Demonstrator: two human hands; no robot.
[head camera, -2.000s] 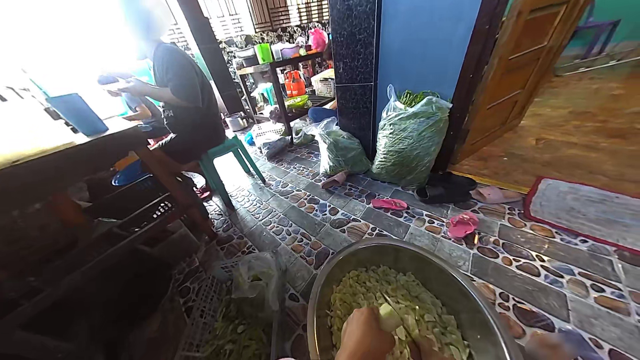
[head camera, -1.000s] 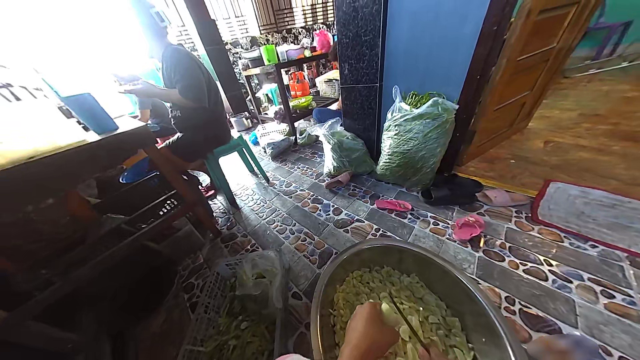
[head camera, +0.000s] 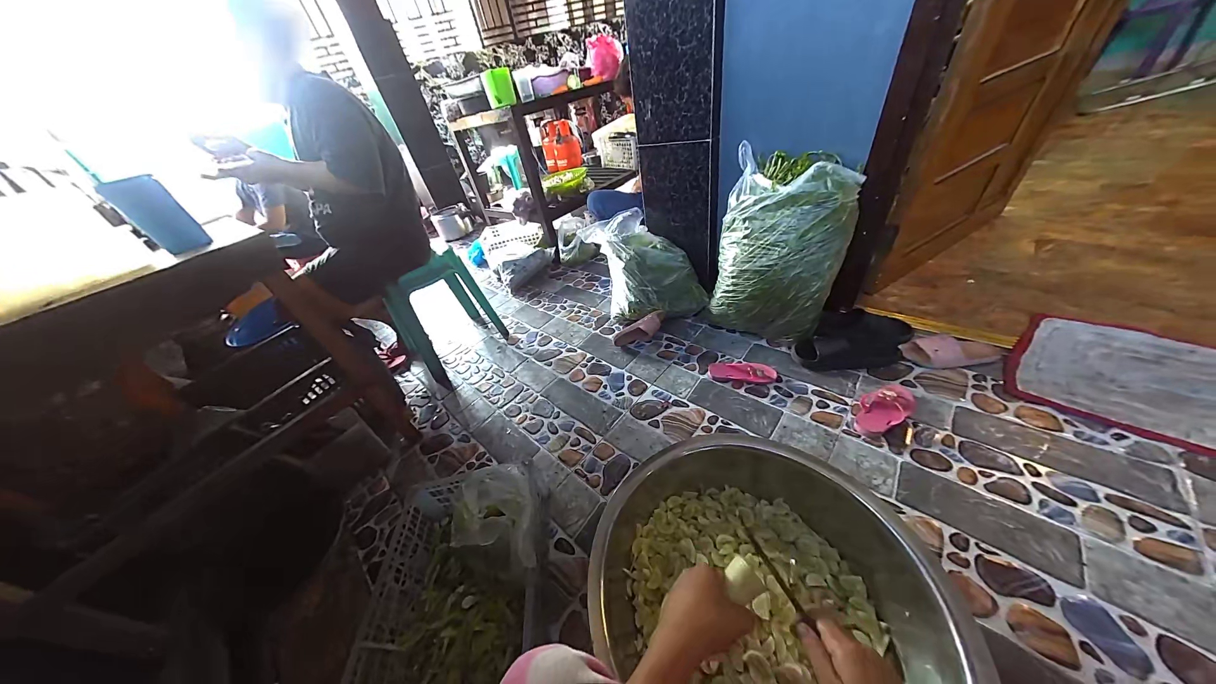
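Observation:
A wide steel basin (head camera: 926, 570) at the bottom centre holds many thin pale-green vegetable slices (head camera: 788, 532). Over the slices, my left hand (head camera: 701, 608) is closed around a pale piece of vegetable (head camera: 744, 579), whose end sticks out to the right of the fingers. My right hand (head camera: 844, 651) grips a knife (head camera: 774, 568) by its handle at the lower edge of the view. The narrow dark blade slants up and left, just right of the vegetable piece; whether the two touch is unclear.
Left of the basin stands a plastic crate (head camera: 389, 594) with greens and a plastic bag (head camera: 494, 513). Beyond lie pink slippers (head camera: 744, 372) and filled bags of greens (head camera: 793, 247). A person (head camera: 347, 171) sits on a green stool (head camera: 442, 285) by a table (head camera: 142, 266).
The knife has shifted a little against the vegetable piece, and its blade has changed its tilt between frames. Both hands have stayed over the basin.

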